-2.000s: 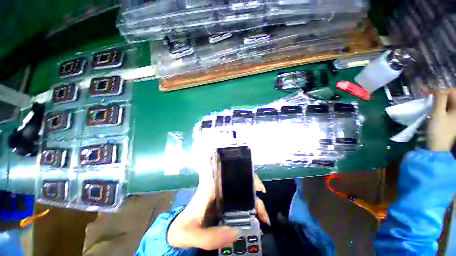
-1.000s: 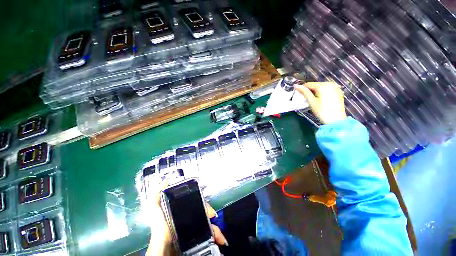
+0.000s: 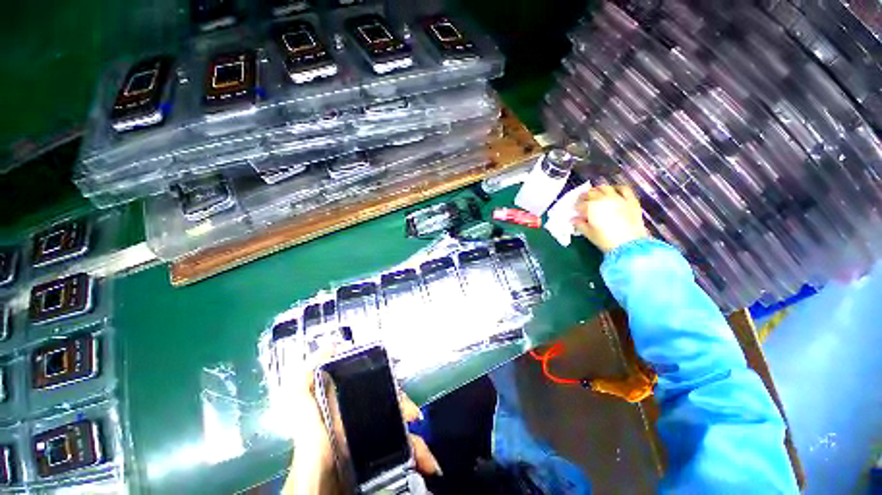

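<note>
An open flip phone [image 3: 366, 414] with a black inner screen is upright at the bottom centre, its keypad half cut off by the picture's lower edge. My left hand [image 3: 314, 440] is around it from behind, with fingertips on its right side. My right hand [image 3: 611, 215] is at the right of the bench, closed on a crumpled white wipe [image 3: 565, 215]. The wipe is beside a whitish bottle [image 3: 540, 186] with a grey-black top. My right fingertips are partly hidden by the wipe.
A glaring lens tray [image 3: 426, 314] lies at bench centre. A red item [image 3: 517, 217] and a dark part [image 3: 432, 219] lie behind it. A phone tray [image 3: 108, 377] is left, stacked phone trays [image 3: 280, 106] on a wooden board [image 3: 319, 227], a tall tray pile [image 3: 716, 145] right, an orange air gun [image 3: 627, 387] below.
My right hand has moved down from the bottle top with the wipe, now crumpled beside the bottle. The bottle and red item show more fully. The phone and left hand have hardly moved since one second ago.
</note>
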